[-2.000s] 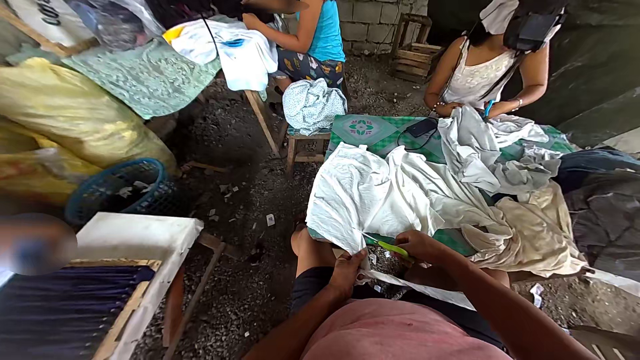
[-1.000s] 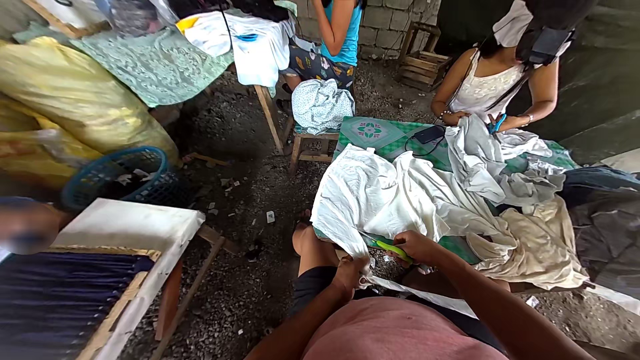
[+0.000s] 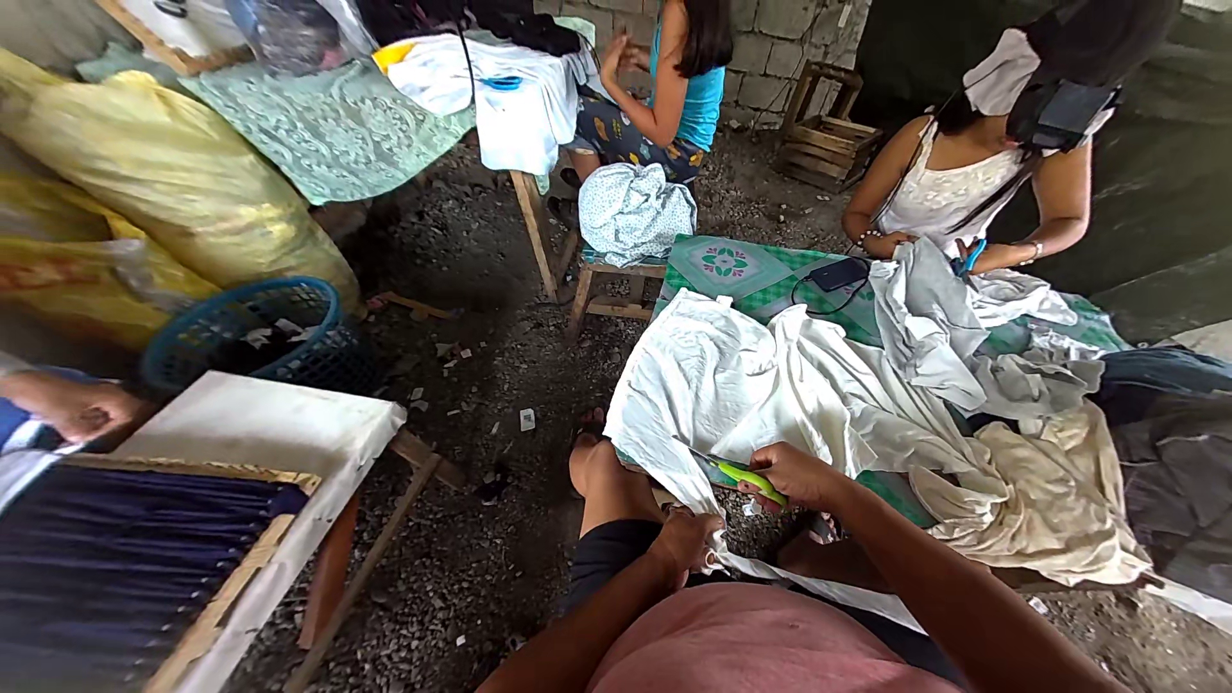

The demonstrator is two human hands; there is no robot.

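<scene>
White cloth (image 3: 712, 371) lies spread over the near side of a low table with a green patterned cover (image 3: 731, 265). My right hand (image 3: 794, 476) holds scissors with lime-green handles (image 3: 749, 478), their blades at the cloth's near edge. My left hand (image 3: 688, 539), lower and to the left, grips a narrow end of the white cloth above my lap. From near that hand a long white strip (image 3: 828, 587) runs to the right across my lap. Cream cloth (image 3: 1049, 491) hangs over the table's right part, beside grey cloth (image 3: 929, 322).
Across the table a person (image 3: 972, 183) holds blue-handled scissors and grey cloth. Another person (image 3: 674, 87) sits farther back by a table of white cloth. A blue basket (image 3: 332, 318), yellow sacks (image 3: 183, 164) and a wooden frame with dark cords (image 3: 279, 539) stand left; a hand (image 3: 77, 404) shows beyond.
The scissors in my right hand have come away from my left hand a little, and their blades now lie higher on the cloth. At the far left, another person's hand has come into clear view.
</scene>
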